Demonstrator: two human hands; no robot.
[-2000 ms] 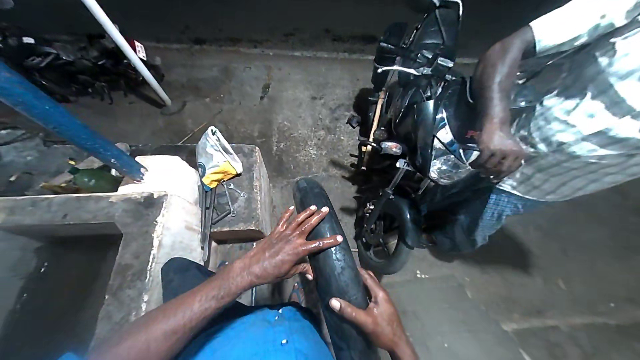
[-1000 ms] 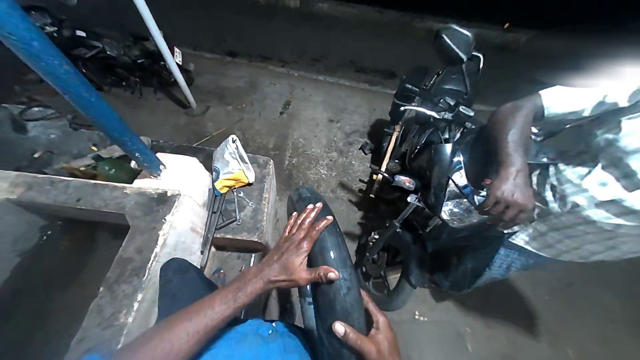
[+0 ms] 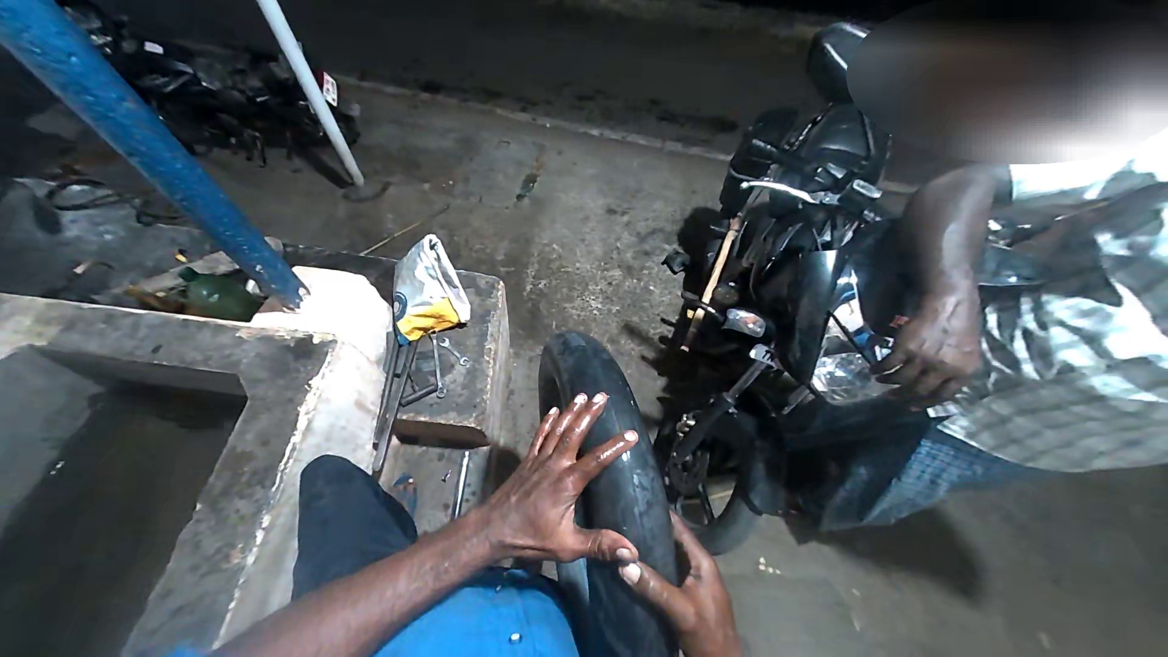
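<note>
A black rubber tyre [image 3: 630, 493] stands upright against my blue shirt, its tread facing up. My left hand [image 3: 570, 484] lies on the tread with fingers spread, pressing flat and not wrapped round it. Lower down, my right hand [image 3: 689, 593] grips the tyre's right side, its thumb on the tread and its fingers partly hidden behind the sidewall. The two thumbs almost meet. The skin of my left fingers looks wet. On the concrete ledge to the left lie a wrench [image 3: 439, 367] and other metal tools, beside a white and yellow bag [image 3: 431, 290].
A person's hand [image 3: 935, 351] rests by the headlight of a parked black motorcycle [image 3: 785, 274] at the right. A concrete tank [image 3: 283, 401] is at the left, with a blue post [image 3: 151, 137] above it. Another motorcycle [image 3: 219, 91] stands at the back left.
My right hand stays on the tyre's right side, while my left thumb has come down the tread close to my right thumb.
</note>
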